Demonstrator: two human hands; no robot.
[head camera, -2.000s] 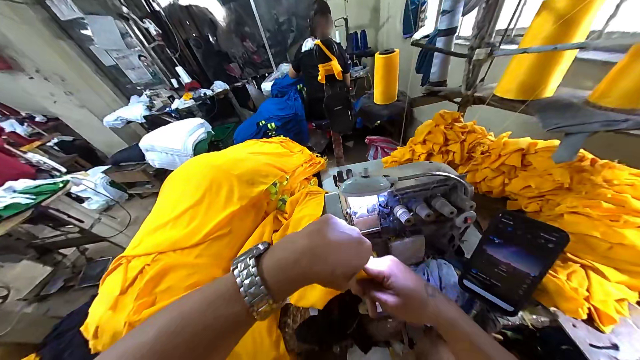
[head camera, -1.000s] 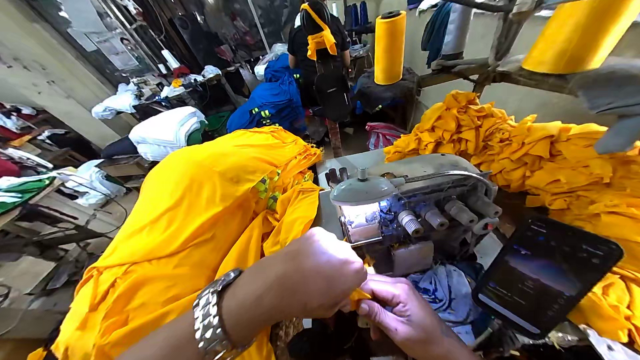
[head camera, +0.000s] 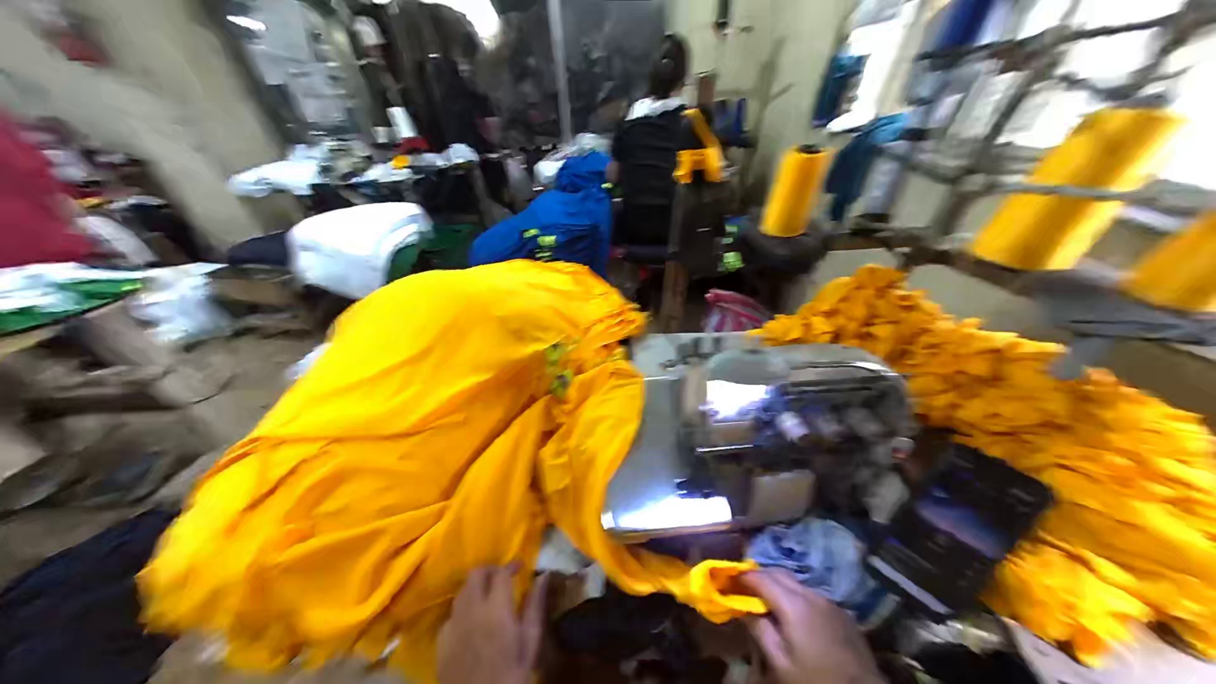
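Note:
My right hand (head camera: 807, 627), at the lower middle right, pinches the end of a yellow fabric strip (head camera: 717, 584) that runs down from a large heap of yellow cloth (head camera: 408, 427). My left hand (head camera: 489, 627) is at the bottom, against the lower edge of that heap; blur hides whether its fingers grip any cloth. Beyond my hands stands an overlock sewing machine (head camera: 817, 399), its lamp lit over the needle area and its metal plate shining. A crumpled light blue cloth (head camera: 817, 560) lies below the machine, beside my right hand.
A phone (head camera: 959, 522) leans right of the machine. Behind it spreads a pile of yellow fabric pieces (head camera: 1026, 427). Yellow thread cones (head camera: 796, 190) stand at the back and on a wooden rack. A person in black (head camera: 651, 171) sits farther back, near blue cloth (head camera: 560, 218).
My hands were together in front of the machine; they are now apart and lower, the left one toward the yellow heap. The view has shifted, and the machine's plate now shows.

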